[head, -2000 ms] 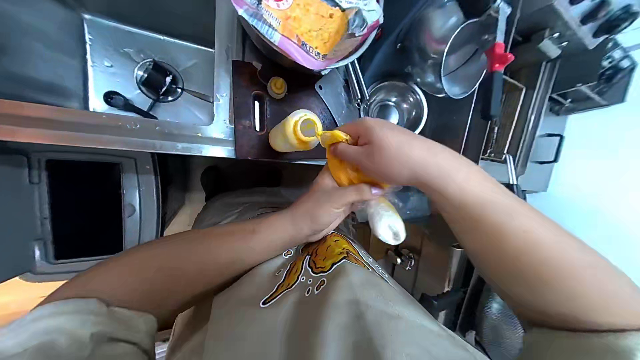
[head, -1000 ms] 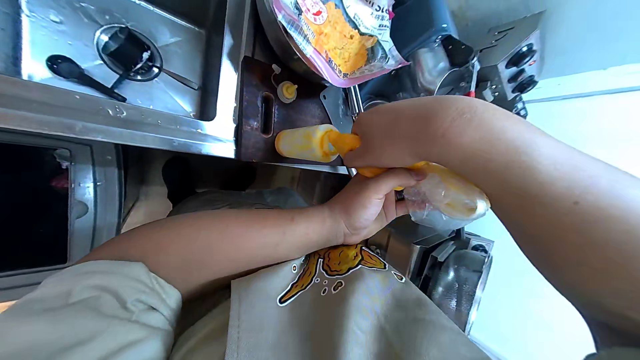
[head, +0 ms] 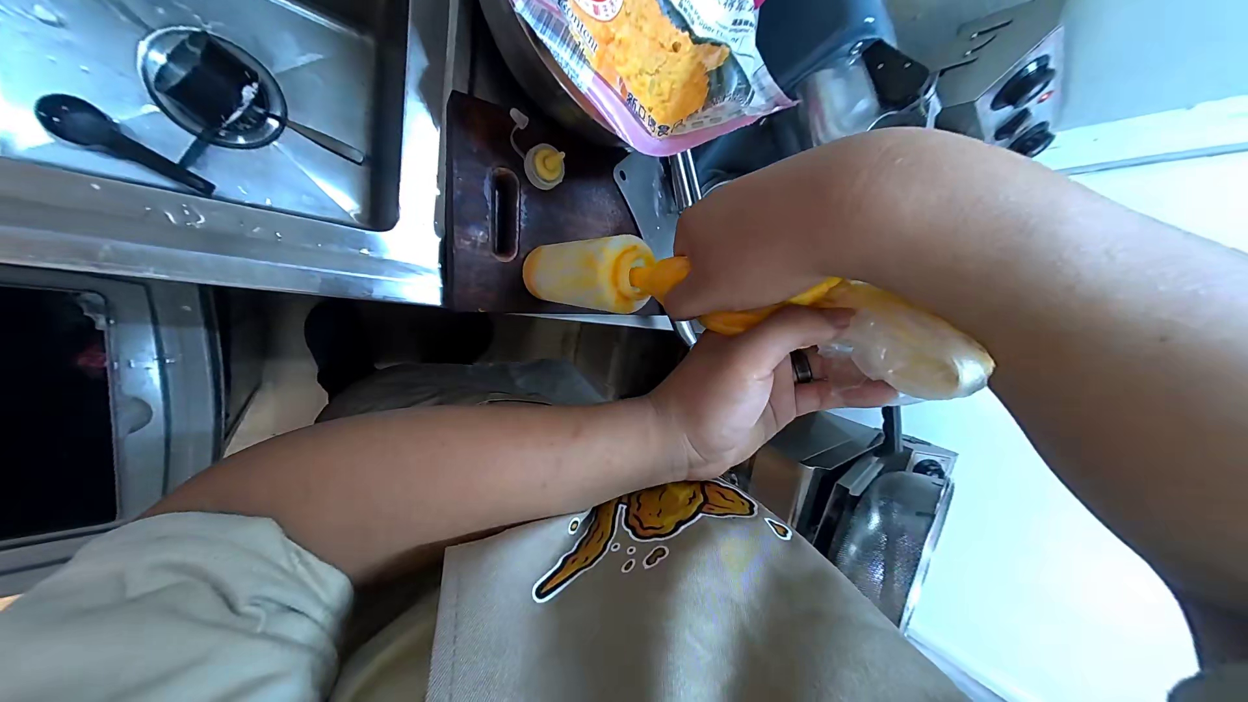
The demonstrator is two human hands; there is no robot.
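A clear plastic bag of yellow-orange sauce (head: pixel 912 346) is gripped between both hands. My left hand (head: pixel 746 390), wearing a dark ring, holds the bag's middle from below. My right hand (head: pixel 746 234) grips its narrow end, where orange sauce meets the mouth of a squeeze bottle (head: pixel 583 275). The sauce-smeared translucent bottle lies, as seen here, with its mouth toward my right hand, at the edge of a dark wooden cutting board (head: pixel 473 229). The bottle's nozzle cap (head: pixel 546 166), with yellow sauce in it, rests on the board. Part of the bag is hidden by my hands.
A steel sink (head: pixel 312 166) at left holds a black spoon (head: pixel 102 141) and a metal-handled utensil. A printed food package (head: pixel 663 73) sits over a large pan beyond the board. A metal scraper blade (head: pixel 643 200) lies beside it. Kitchen appliances (head: pixel 1014 88) stand at right.
My right forearm has swung up and across the view, and its hand is now lower over the bottle's mouth. The bag's full end has moved right and up. The view has shifted.
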